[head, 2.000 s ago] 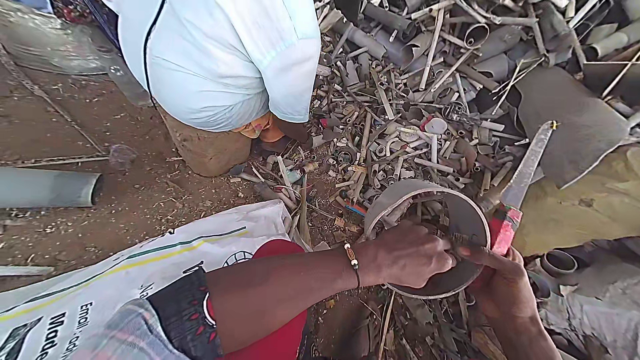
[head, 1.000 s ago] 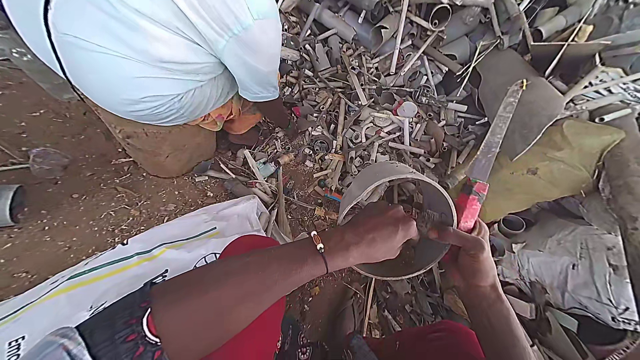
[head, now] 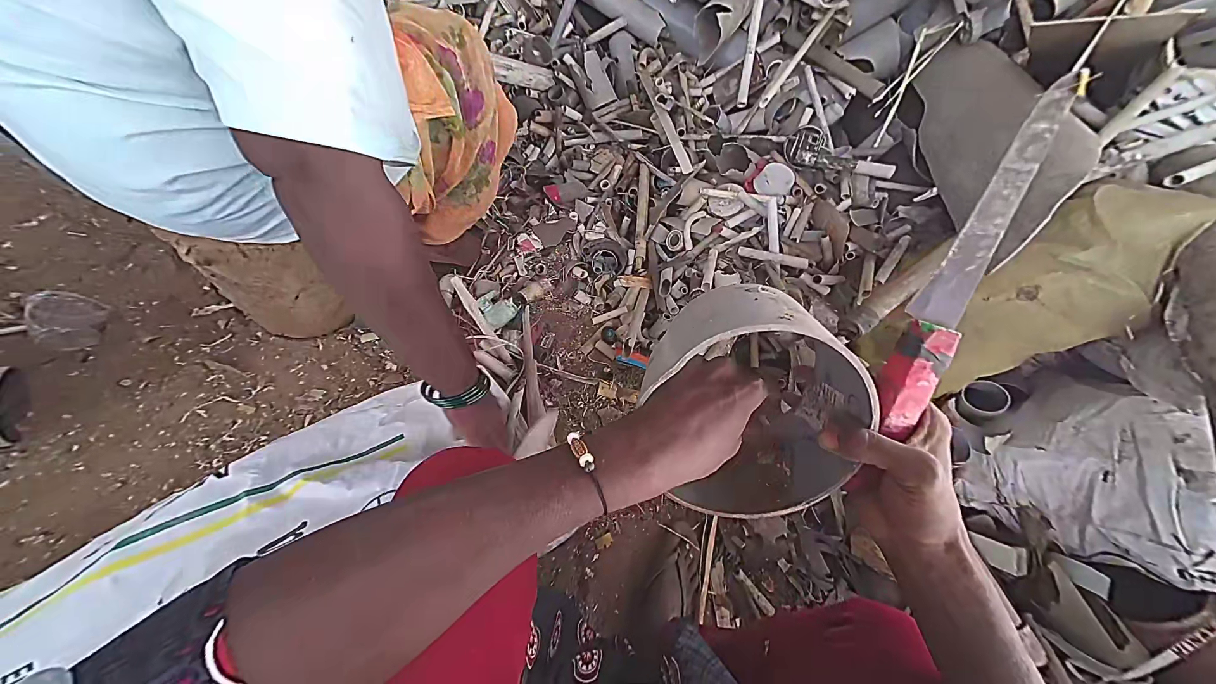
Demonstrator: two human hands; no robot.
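Note:
A short, wide ring of grey plastic pipe (head: 760, 309) is tilted with its opening toward me. My left hand (head: 708, 418), with a beaded bracelet at the wrist, reaches into the opening with its fingers curled; whether they grip anything is hidden. My right hand (head: 902, 475) is closed round the red handle of a long flat metal blade (head: 997, 199), a machete or a saw, which points up and away. The right thumb lies over the ring's right rim. Between my hands, inside the ring, is a dark, blurred patch.
A co-worker in a light blue top (head: 285, 76) bends at the left, one forearm (head: 370, 256) close to my left arm. A printed white sack (head: 313, 484) lies below. Cut pipe scraps (head: 684, 218) are heaped ahead. An olive sheet (head: 1073, 266) and grey sheeting (head: 1083, 475) lie right.
The co-worker's arm has come from the scrap heap to the edge of the white sack. Both my hands remain at the pipe ring, the right still on the red handle.

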